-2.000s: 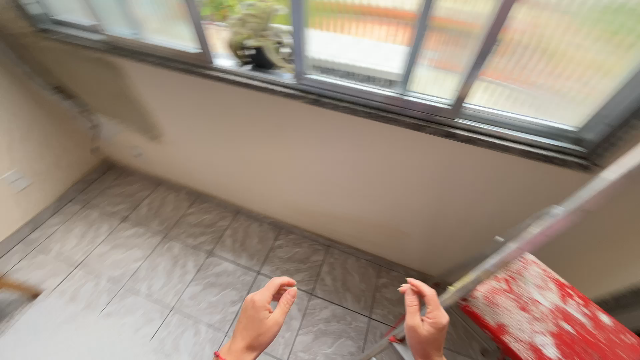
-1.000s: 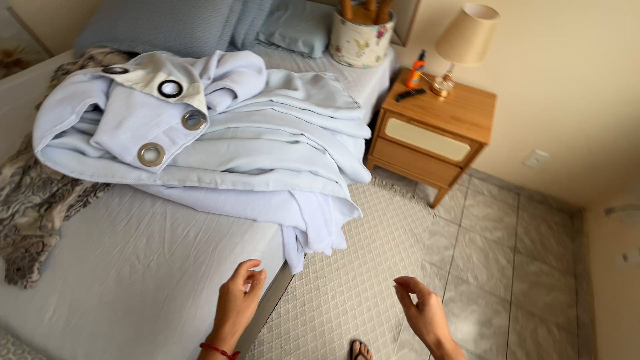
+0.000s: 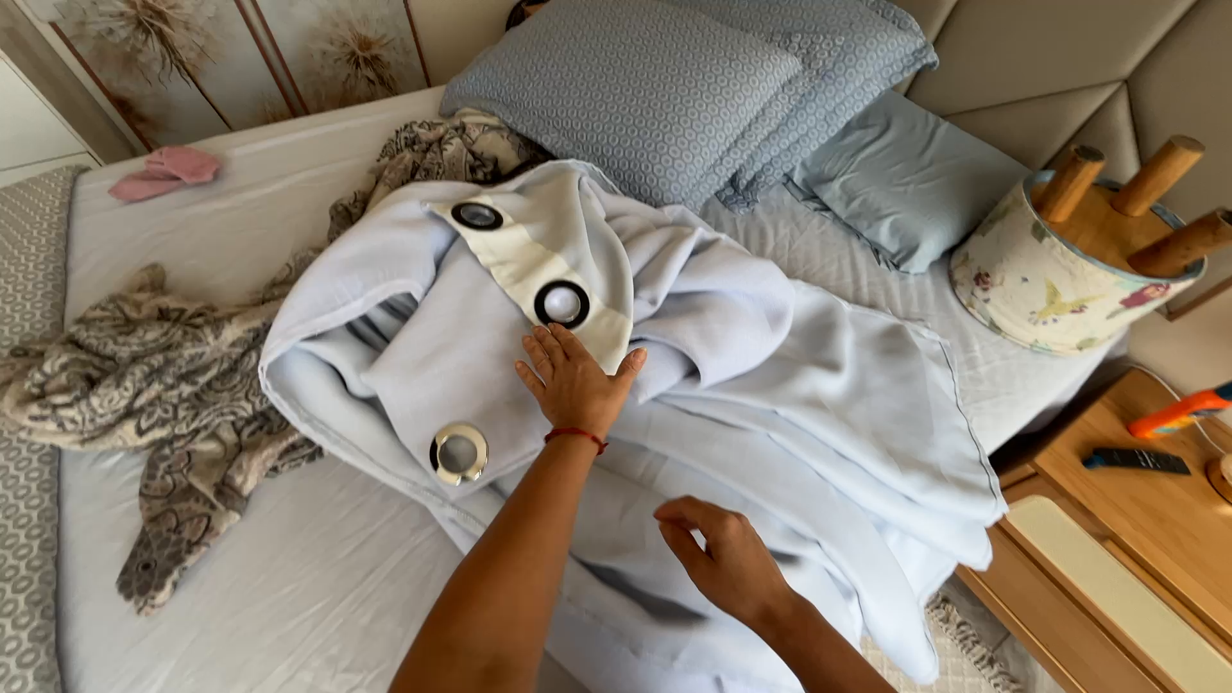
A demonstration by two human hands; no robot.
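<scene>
A pale blue-white grommet curtain [image 3: 731, 308] lies bunched on the bed. My left hand [image 3: 575, 380], with a red string bracelet at its wrist, rests spread on the curtain's cream heading band, fingertips just below a dark-ringed grommet [image 3: 561, 304]. Another dark-ringed grommet [image 3: 477, 216] shows farther up the band, and a silvery grommet [image 3: 459, 453] lies to the lower left. My right hand [image 3: 717, 549] is over the lower folds with fingers curled and thumb apart, holding nothing.
A patterned scarf [image 3: 192, 366] and a pink cloth [image 3: 166, 173] lie at the left. Pillows [image 3: 626, 96] are at the head of the bed. An upturned floral stool [image 3: 1059, 279] with wooden legs stands at the right, near a wooden nightstand [image 3: 1145, 491] holding a remote control [image 3: 1136, 461].
The view has turned from the window wall to the bed and come closer. My left hand, in the air a second ago, is now on the curtain; my right hand is over its folds.
</scene>
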